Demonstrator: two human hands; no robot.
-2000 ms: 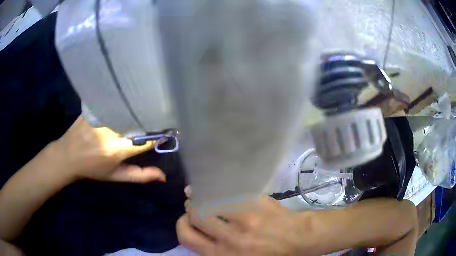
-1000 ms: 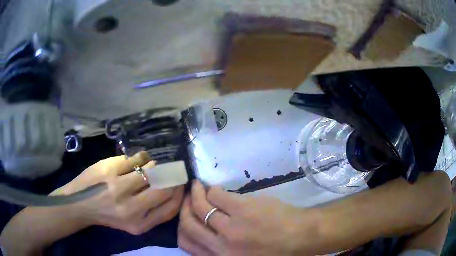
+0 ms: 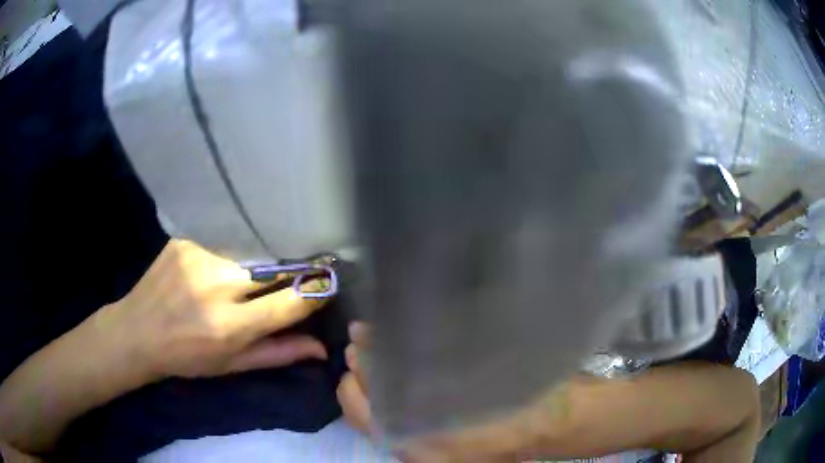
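The black garment (image 3: pixel 226 402) lies under my hands and spreads to the left. My left hand (image 3: pixel 213 316) rests on it with the fingers pointing right and the thumb apart from them, beside the shiny wire thread guide (image 3: pixel 316 281). My right hand (image 3: pixel 355 389) is mostly hidden behind the large blurred machine head (image 3: pixel 507 217). Only its fingertips show at the head's left edge, with the forearm coming from the right. The needle area is hidden, so what the right fingers hold cannot be told.
The white ribbed tension knob (image 3: pixel 683 307) shows right of the head. A small clear part of the bottle (image 3: pixel 615 363) shows above my right forearm. Clear plastic (image 3: pixel 796 289) and blue edges are at the far right. White cloth or surface (image 3: pixel 244 447) is at the bottom.
The view has shifted, and the machine head now covers the middle and most of the bottle. My left hand, bunched close to my right a second ago, now lies spread on the cloth.
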